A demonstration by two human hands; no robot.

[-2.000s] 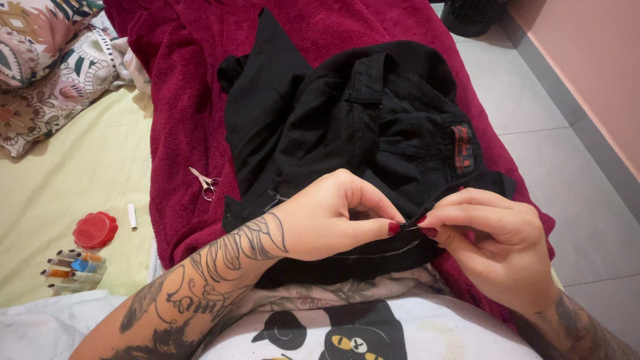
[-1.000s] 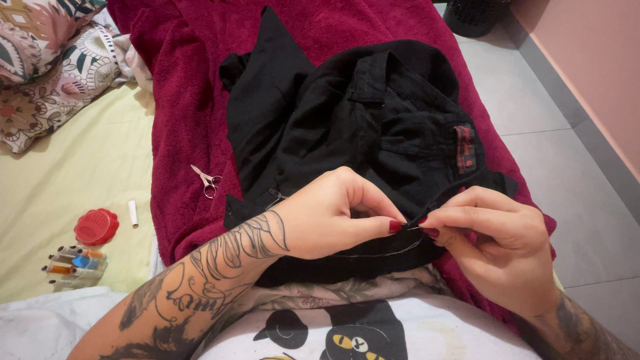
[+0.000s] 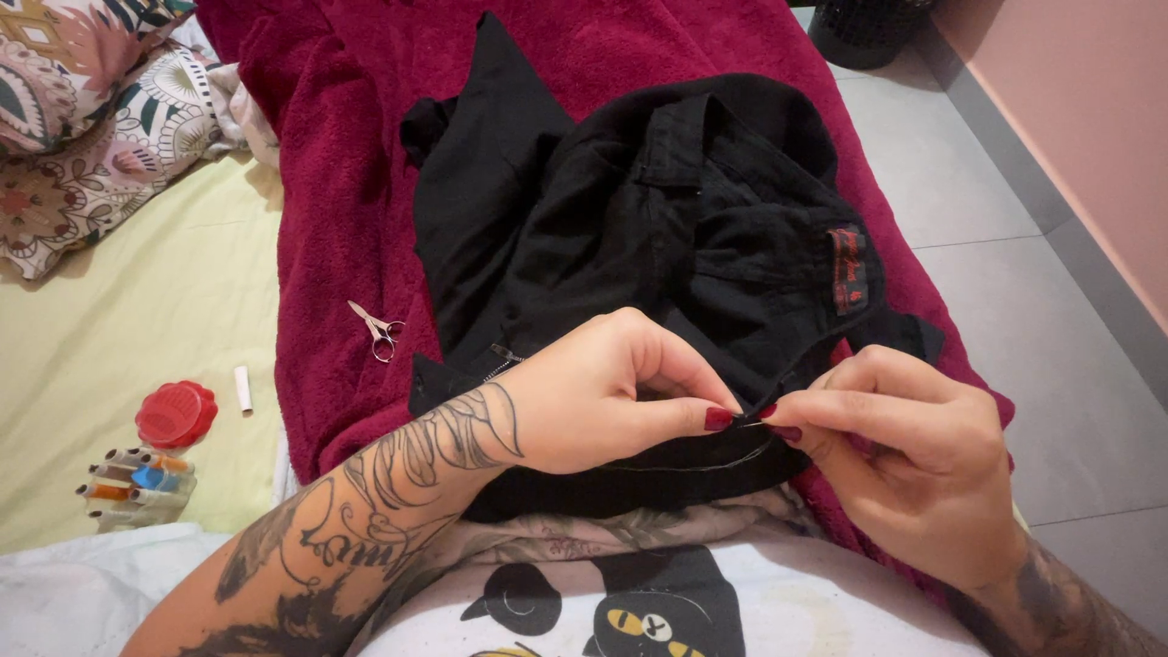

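Black trousers [image 3: 584, 237] lie on a dark red blanket, with a zipper [image 3: 500, 362] at the left and a label bearing writing inside the waistband. My left hand [image 3: 630, 392] pinches the black fabric edge between thumb and forefinger. Close to its right, my right hand [image 3: 899, 447] holds a thin sewing needle [image 3: 754, 423] at that edge, fingertips nearly touching the left thumb. A pale thread [image 3: 703, 467] runs loosely across the fabric below both hands. Left of the trousers, small scissors [image 3: 376, 330] rest on the blanket.
The red blanket [image 3: 328, 228] covers a bed with a pale yellow sheet [image 3: 137, 319]. On the sheet are a red plastic case [image 3: 176, 414], a small white stick [image 3: 243, 390] and several thread spools [image 3: 137, 484]. Patterned pillows [image 3: 100, 146] lie upper left; a black basket [image 3: 867, 27] stands on the tiled floor.
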